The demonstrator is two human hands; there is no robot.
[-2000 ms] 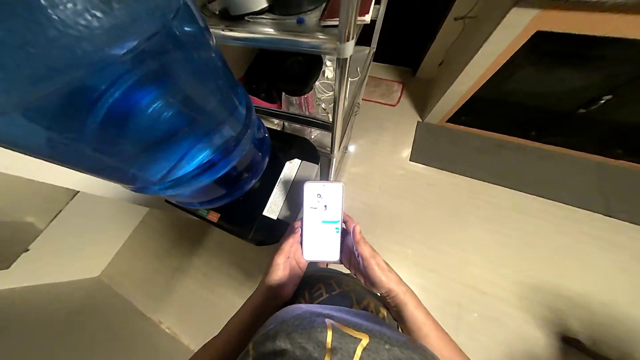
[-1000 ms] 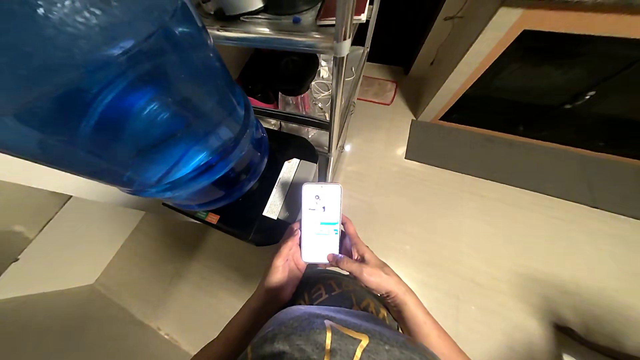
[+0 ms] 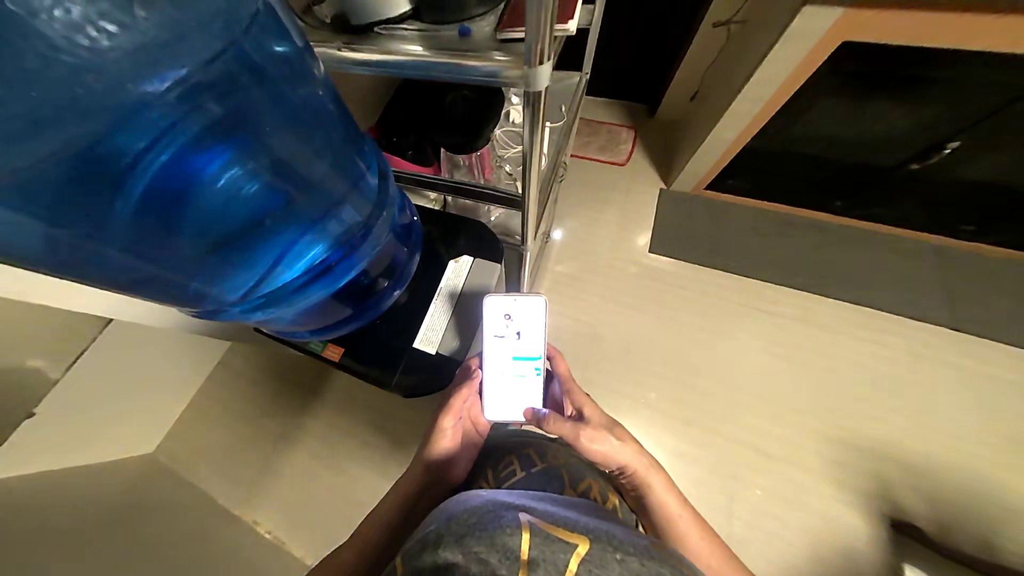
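A smartphone (image 3: 514,360) with a bright, lit screen is held upright in both hands at the middle of the head view. My left hand (image 3: 458,424) grips its left edge. Around its right edge is my right hand (image 3: 588,428), with the thumb lying on the lower right of the screen. Just beyond and to the left of the phone is the black top of a water dispenser (image 3: 400,360) that bears a white label strip. A large blue water bottle (image 3: 216,176) stands upside down on it. The fingers behind the phone are hidden.
A metal rack (image 3: 534,160) holds a pot, a black container and white cables. A small mat (image 3: 604,142) lies on the tiled floor (image 3: 720,360) beyond it. At the upper right is a cabinet with a dark glass front (image 3: 896,136), with a grey ledge along its foot.
My right thumb has moved from beside the phone onto the lower part of its screen. Both hands still hold the phone in about the same place.
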